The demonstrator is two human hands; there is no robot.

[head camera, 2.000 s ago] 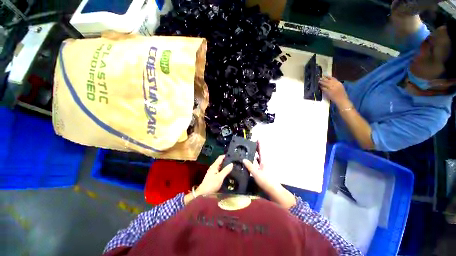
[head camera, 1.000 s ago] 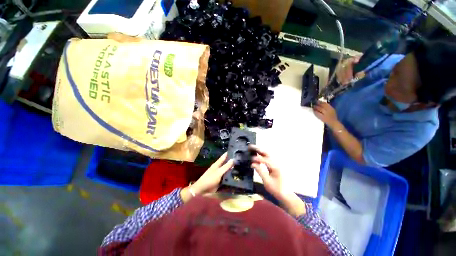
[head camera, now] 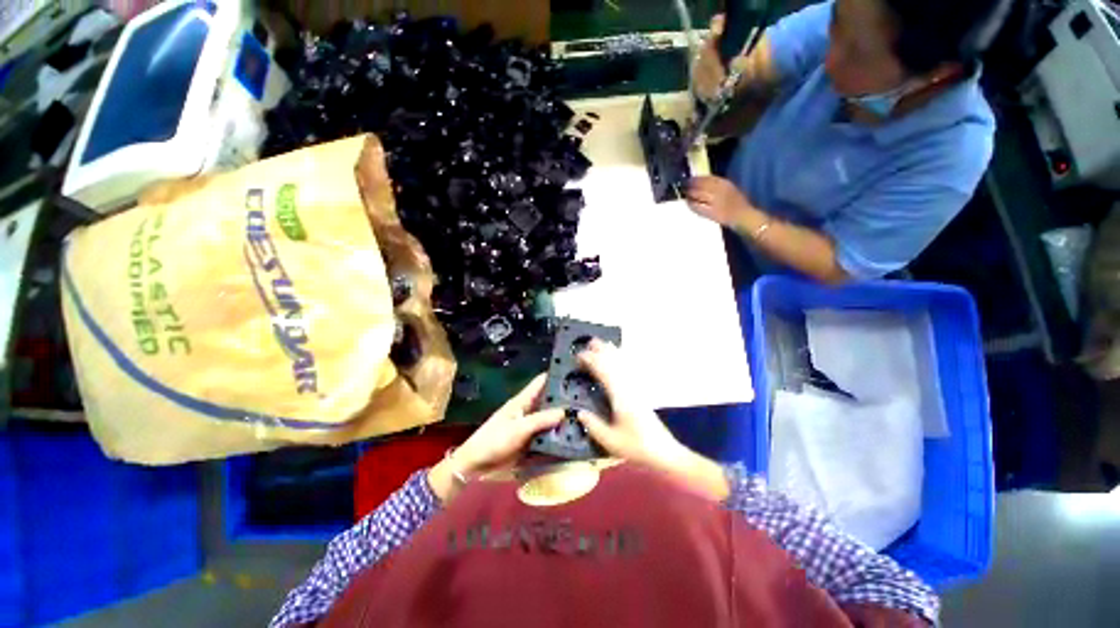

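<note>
A black socket housing (head camera: 575, 383) with round openings is held upright in front of my chest, at the near left corner of the white board (head camera: 663, 294). My left hand (head camera: 510, 429) grips its left edge. My right hand (head camera: 624, 411) is on its right side, with fingers over the face at the upper and lower openings. Whether a small insert is under my right fingers cannot be told. A large heap of small black inserts (head camera: 473, 184) lies just beyond the housing.
A tan paper sack (head camera: 233, 307) lies left of the heap, with a white device (head camera: 160, 92) behind it. A person in blue (head camera: 847, 160) works on another housing (head camera: 665, 150) at the right. A blue crate (head camera: 970, 429) with white sheets stands below; a red stool (head camera: 399, 466) is near left.
The view has swung right, so the bench things sit further left. My right fingers, raised beside the housing a second ago, now rest on its face. The other person holds a tool at the other housing.
</note>
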